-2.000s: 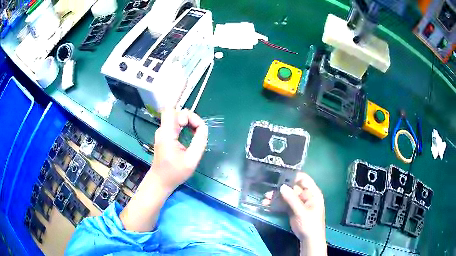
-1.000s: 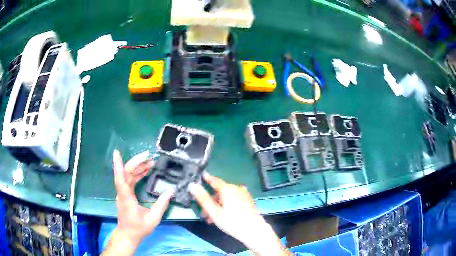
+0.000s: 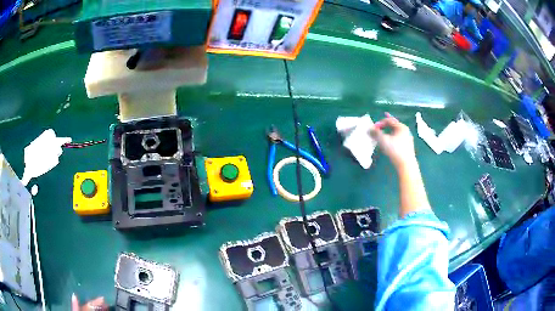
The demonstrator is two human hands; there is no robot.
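A black-grey housing with a central lens hole lies slightly tilted at the bottom left, its lower part cut off by the picture's edge. My left hand is just left of it; only some fingers show at the bottom edge, and I cannot tell whether they touch it. My right hand is stretched out to the right of the blue-handled side cutters and pinches a crumpled white wiping cloth by its right side.
The press fixture holds a housing between yellow button boxes, below the pale press head. Three housings stand in a row. Masking tape, a blue pen-like tool, a cable and another white cloth lie behind.
The view has swung right. My right hand has left the front housing and reached across to the white cloth. My left hand is now mostly out of the picture.
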